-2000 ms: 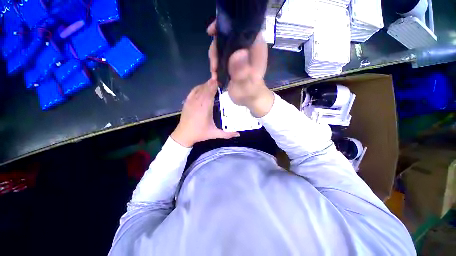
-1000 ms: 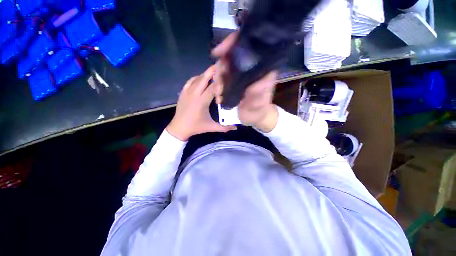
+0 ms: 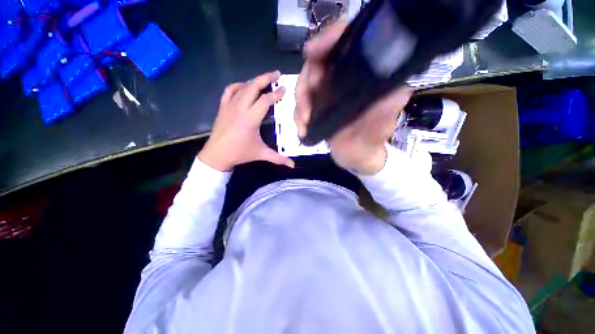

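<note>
The white back cover plate (image 3: 286, 124) lies at the bench's front edge, with small holes near its edges. My left hand (image 3: 244, 124) is spread at its left side, fingertips at the upper left and thumb near the lower edge, steadying it. My right hand (image 3: 368, 127) is closed around the black electric screwdriver (image 3: 346, 85), which is blurred and slants from upper right down to the plate. The screwdriver and right hand hide the plate's right part. Whether the tip touches the plate cannot be told. What lies under the plate is hidden.
Blue battery packs (image 3: 151, 51) with thin leads are heaped on the dark bench (image 3: 196, 85) at left. A silver-grey metal box (image 3: 291, 26) stands ahead. White cover stacks (image 3: 443, 68) are partly hidden behind the screwdriver. An open carton (image 3: 492, 163) at right holds white cameras (image 3: 450, 114).
The screwdriver has swung from upright to a slant towards the upper right, its lower end near the plate's lower part. My left hand has opened wider, and more of the plate shows.
</note>
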